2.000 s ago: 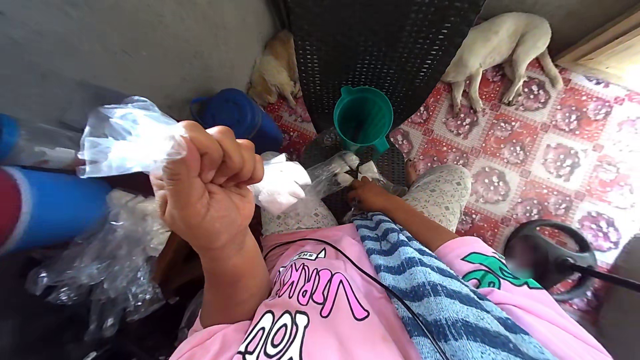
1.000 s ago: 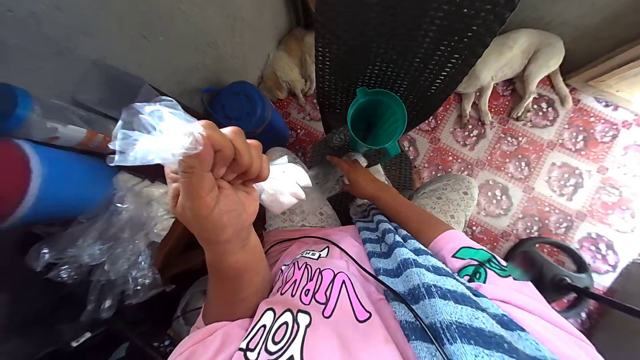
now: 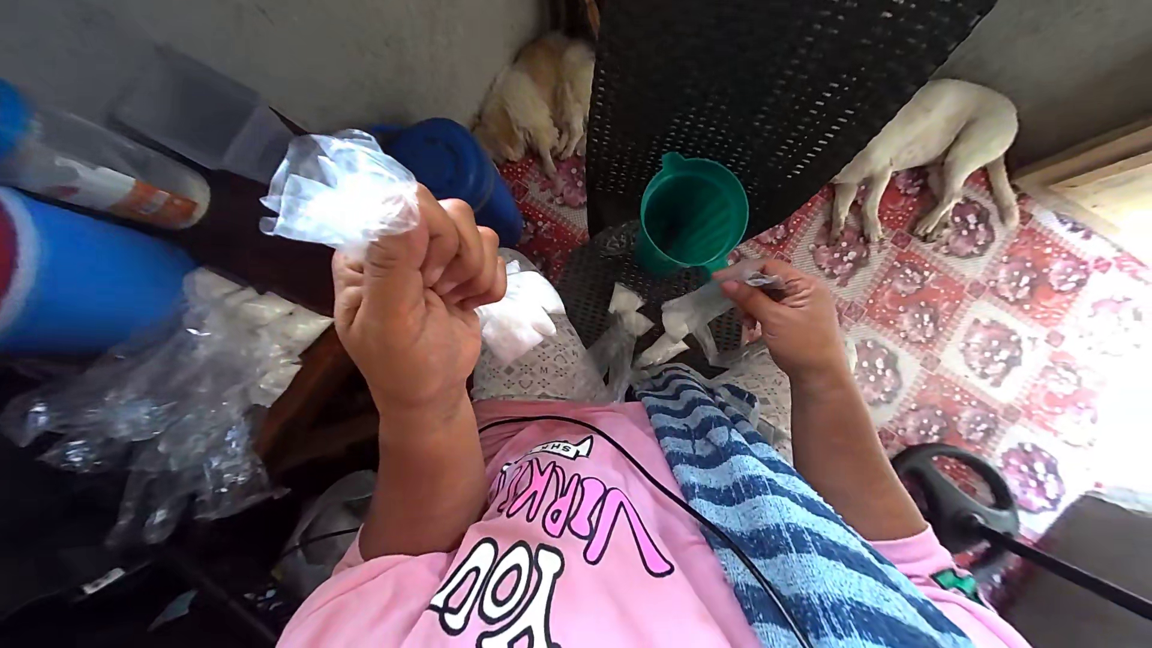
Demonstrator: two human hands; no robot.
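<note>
My left hand [image 3: 414, 297], raised at the left, is closed around a bunch of clear plastic bags; their crumpled ends [image 3: 342, 193] stick out on one side and white-filled parts [image 3: 517, 315] on the other. My right hand [image 3: 783, 315] pinches the end of another clear bag [image 3: 702, 310], just below a green plastic funnel or pitcher [image 3: 693, 211]; which of these it is I cannot tell. More small white-filled bags [image 3: 625, 315] lie between my knees on a black perforated surface. A blue striped towel [image 3: 774, 504] lies across my lap.
Filled plastic bags [image 3: 243, 333] are heaped at the left, beside a blue container [image 3: 90, 270]. A blue lidded container [image 3: 450, 171] stands behind my left hand. Two dogs lie on the floor, one pale [image 3: 945, 135], one tan [image 3: 531, 108]. A black wheel-shaped base [image 3: 954, 504] is at the lower right.
My right hand has moved right, away from between my knees, and now holds a bag's end stretched out. My left hand still grips its bunch.
</note>
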